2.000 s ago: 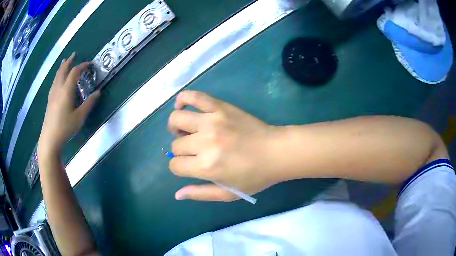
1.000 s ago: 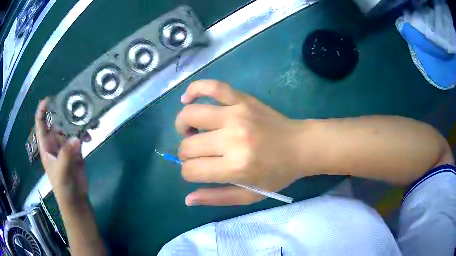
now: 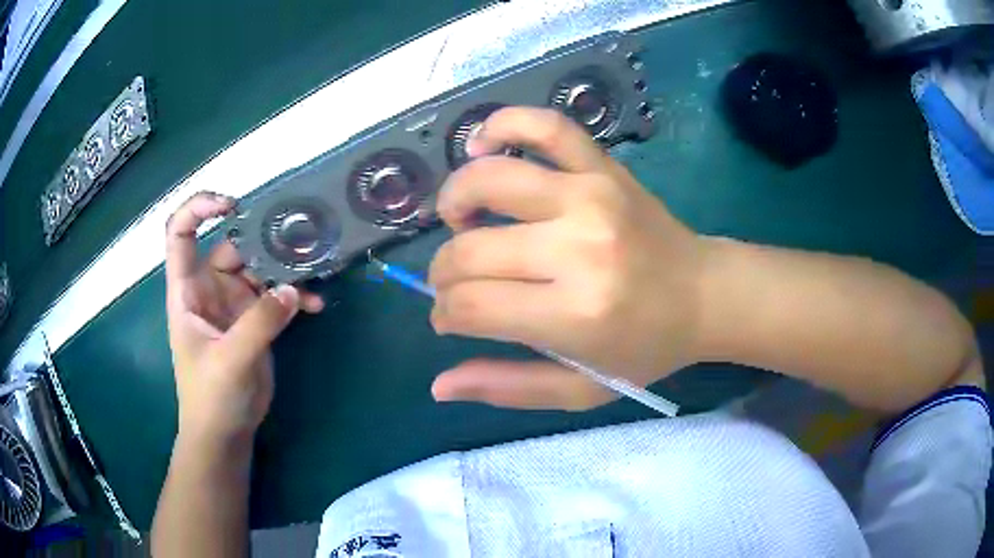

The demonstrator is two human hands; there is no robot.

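Observation:
A grey panel with four round ribbed units in a row (image 3: 388, 187) is held up over the bench and the pale guide strip. My left hand (image 3: 223, 316) grips its left end, thumb at the lower edge. My right hand (image 3: 567, 256) is in front of the panel's right half and partly covers the third unit; whether its fingers touch the panel I cannot tell. It holds a thin blue-tipped tool (image 3: 405, 277) with a clear shaft between its fingers. The tip is just below the panel's lower edge.
A second panel (image 3: 96, 159) lies on the green belt at the upper left. A white guide strip (image 3: 316, 120) runs beside the belt. A round black dish or pad (image 3: 780, 109), a light blue cap (image 3: 959, 153) and a metal roller or housing (image 3: 926, 20) are right. A fan (image 3: 20, 469) is lower left.
My left hand has brought the panel off the belt, rightward and nearer me. My right hand has moved up and right with the tool, now overlapping the panel. Another panel shows on the belt.

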